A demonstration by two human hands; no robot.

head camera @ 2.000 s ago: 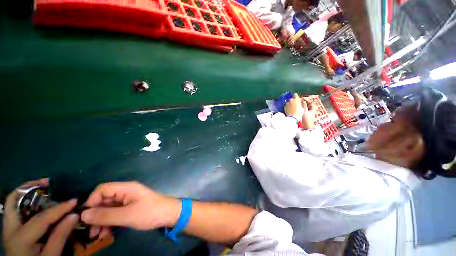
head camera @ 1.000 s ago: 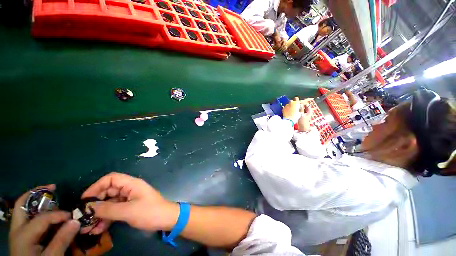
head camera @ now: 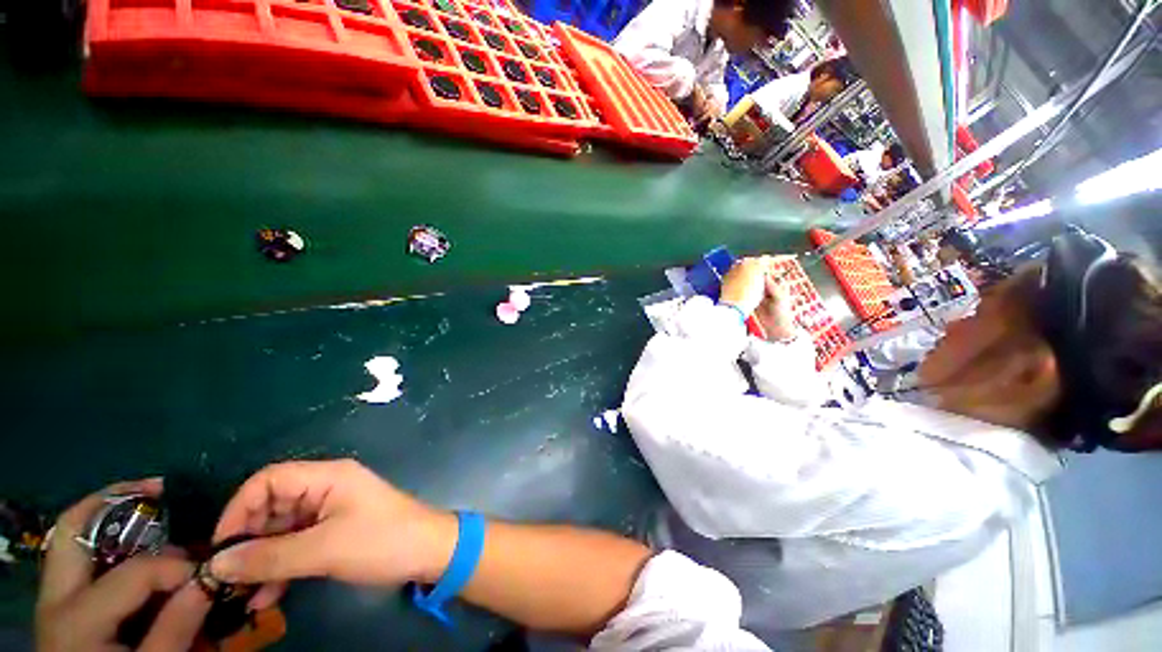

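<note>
At the lower left, my left hand (head camera: 108, 592) holds a round silver-rimmed watch case (head camera: 129, 526) with its open inside up, metallic parts showing. My right hand (head camera: 325, 529), with a blue wristband, pinches a dark round display module (head camera: 227, 583) beside the case, at the tips of my left fingers. The module is apart from the case and partly hidden by my fingers. An orange-brown test fixture (head camera: 259, 630) shows under my hands, mostly covered.
Two round parts (head camera: 280, 243) (head camera: 428, 243) lie on the lighter green strip. White scraps (head camera: 380, 380) and a pink piece (head camera: 509, 311) lie on the bench. Red compartment trays (head camera: 255, 57) stand at the far side. A person in a pale smock (head camera: 765, 471) sits at the right, beside a blue bin (head camera: 710, 271).
The two round parts on the green strip have moved left. The display module has turned in my fingers, and its white patch no longer shows. Both hands still hold their parts.
</note>
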